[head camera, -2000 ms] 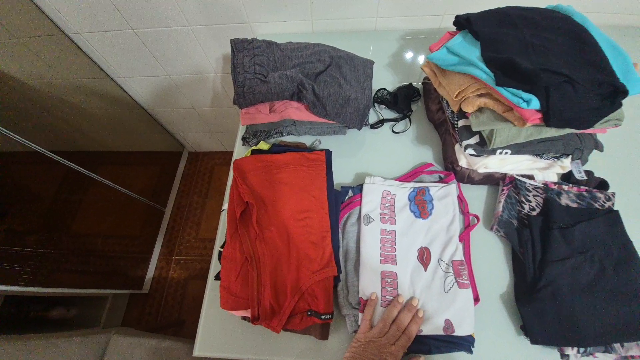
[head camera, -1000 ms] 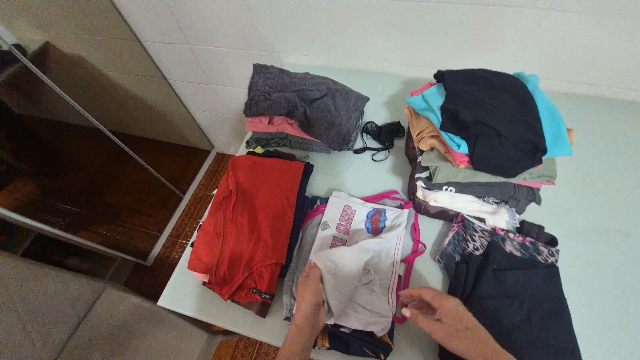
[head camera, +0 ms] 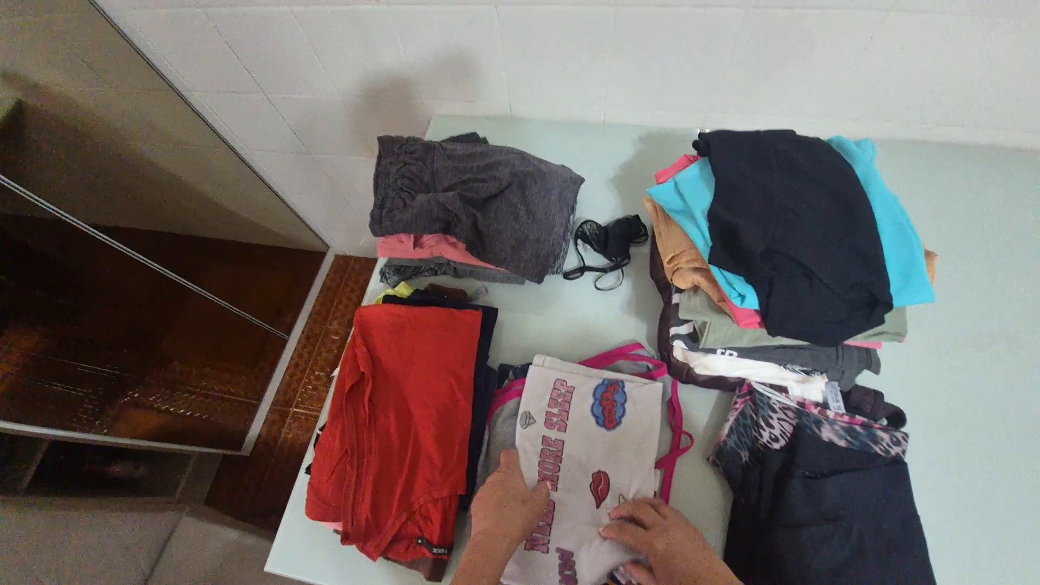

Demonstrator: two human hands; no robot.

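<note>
A white printed garment with pink trim lies folded on a pile at the bottom middle of the head view. My left hand rests at its left edge, thumb and fingers near together; whether it grips the cloth cannot be told. My right hand lies on the lower right part of the garment with its fingers bent, some of them hidden. Beside the pile to the left is a stack topped by a red garment. To the right lie black bottoms with an animal-print waistband.
A glass-topped table stands against a tiled wall. Toward the wall are a stack under grey shorts, a black lace bra and a high pile topped by a black garment. A sliding glass door is at left.
One hand lay flat on the printed garment; then both hands were at it with its cloth folded over. Its print now shows more fully again, with both hands low on it. The view has shifted.
</note>
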